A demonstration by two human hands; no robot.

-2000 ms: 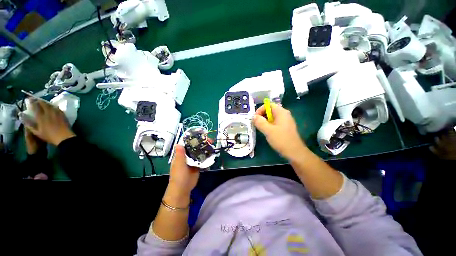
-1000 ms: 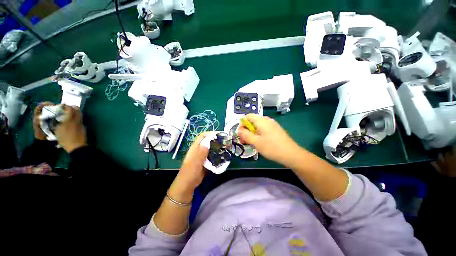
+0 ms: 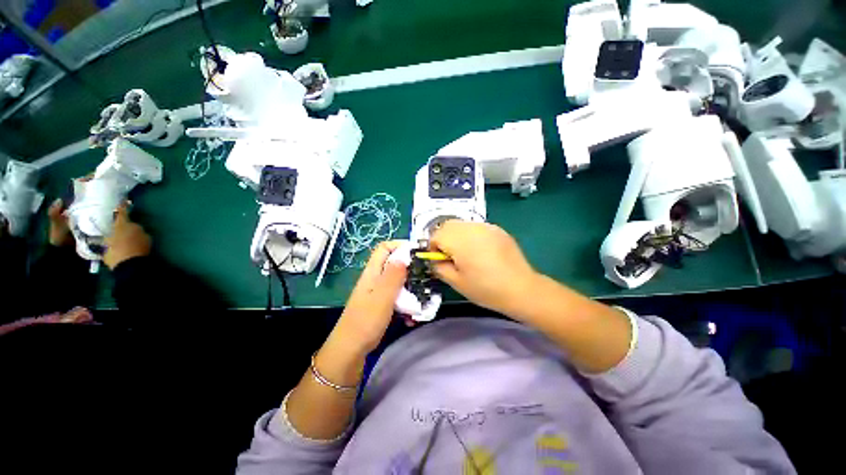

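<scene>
My left hand (image 3: 374,289) holds a white round lower ball housing (image 3: 405,301) with its open side facing up and right; a dark circuit board (image 3: 423,284) sits inside. My right hand (image 3: 480,263) holds a thin yellow tool (image 3: 431,256), perhaps tweezers, lying nearly flat over the housing's upper edge. The tool's tip and the wires there are partly hidden by my fingers. The white camera body housing (image 3: 448,205) lies just above my hands, with a square black lens and LED panel (image 3: 452,176) and a white bracket (image 3: 506,155) at its upper right.
Another camera unit (image 3: 299,218) with hanging black wires lies at the left, beside a pale wire tangle (image 3: 369,225). A cluster of white units (image 3: 682,167) stands at the right. At far left another person's hands (image 3: 126,239) hold a white unit. A pale strip (image 3: 445,68) crosses the green bench (image 3: 390,130).
My left hand has brought the ball housing right and turned it. My right hand has come down from the body's right side to the housing, and the yellow tool now lies flatter.
</scene>
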